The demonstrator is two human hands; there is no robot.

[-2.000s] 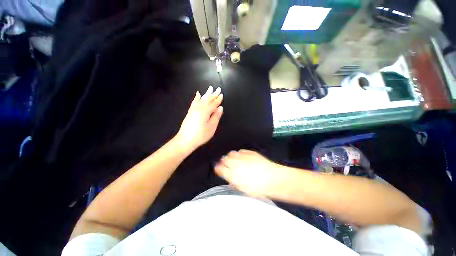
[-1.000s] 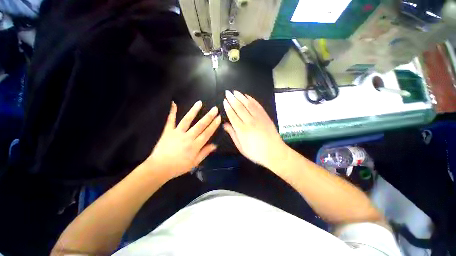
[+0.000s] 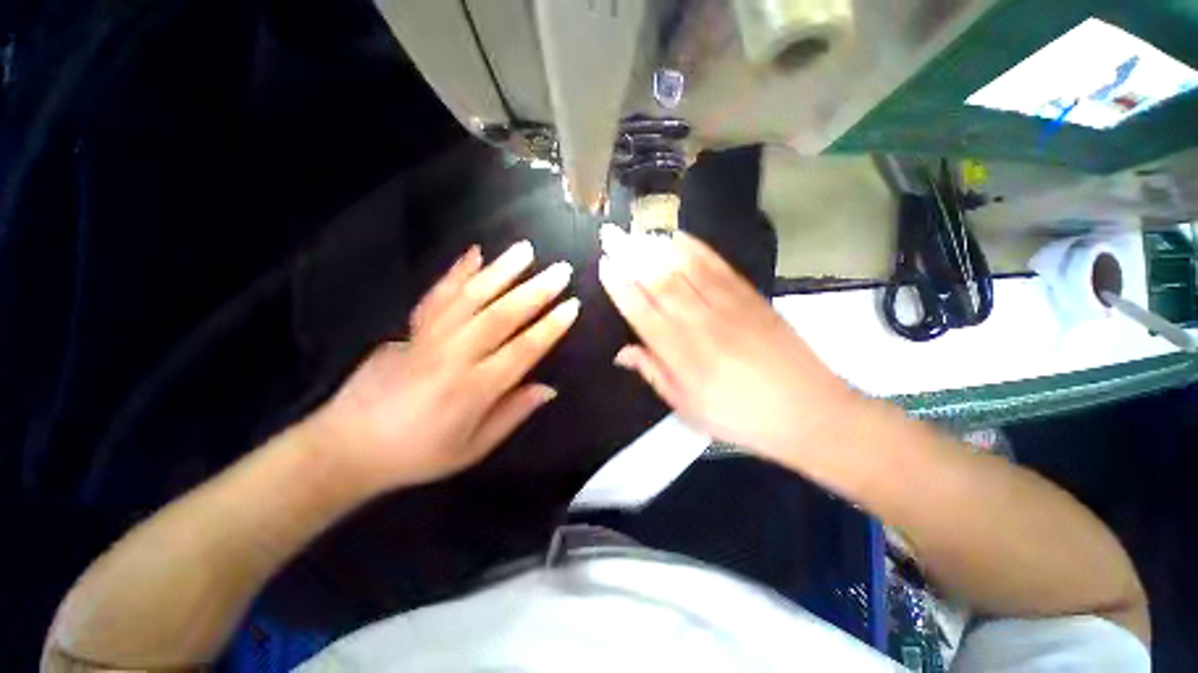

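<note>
A black garment panel point(image 3: 329, 263) covers the table under the sewing machine head point(image 3: 591, 79) and hangs toward my lap. My left hand point(image 3: 453, 362) lies flat on the cloth, fingers apart, left of the needle area. My right hand point(image 3: 703, 329) lies on the cloth just right of it, fingers extended close together, fingertips near the presser foot point(image 3: 591, 197). The needle itself is hard to make out. A pale strip point(image 3: 644, 467) shows below my right hand, at the front edge.
Black-handled scissors point(image 3: 935, 270) lie on the machine bed at right. A white roll point(image 3: 1084, 276) stands farther right on the table. The green ruler-marked table edge point(image 3: 1051, 397) runs below them. A blue bin edge point(image 3: 878, 565) shows lower right.
The view has come closer to the machine head. Both hands remain on the black cloth, with my right fingertips now nearer the presser foot. The pale strip has come into view.
</note>
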